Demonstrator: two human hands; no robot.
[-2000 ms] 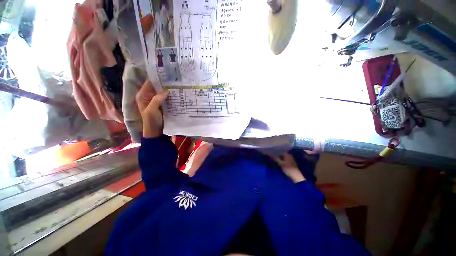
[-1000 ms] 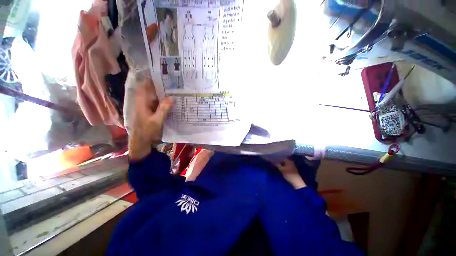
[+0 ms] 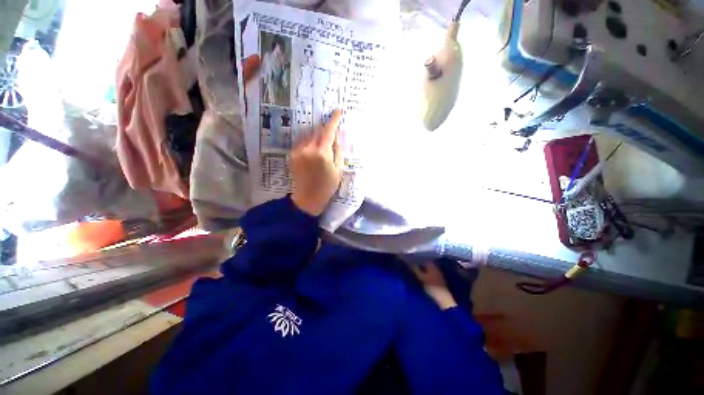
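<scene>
The printed spec sheet (image 3: 275, 158) lies on the brightly lit table, with outline drawings, small photos and a table of figures. My left hand (image 3: 315, 171) rests over its lower middle with the index finger extended towards the drawings; it grips nothing that I can see. My right hand (image 3: 434, 284) is low at the table edge, partly hidden below the edge and by the blue sleeve; whether it holds anything cannot be told. Light grey cloth (image 3: 220, 173) lies left of the sheet, and a grey fold curls over the edge below it.
The sewing machine (image 3: 648, 85) stands at upper right, with a cream lamp (image 3: 443, 81) left of it. A dark red phone (image 3: 570, 158) with a pen across it lies near the right edge; its lanyard (image 3: 552, 285) hangs over. Pink cloth (image 3: 150, 108) is at left.
My left hand has left the sheet's left edge and moved right, onto its printed face, finger extended. The sheet's upper part now shows more. My right hand stays low at the table edge.
</scene>
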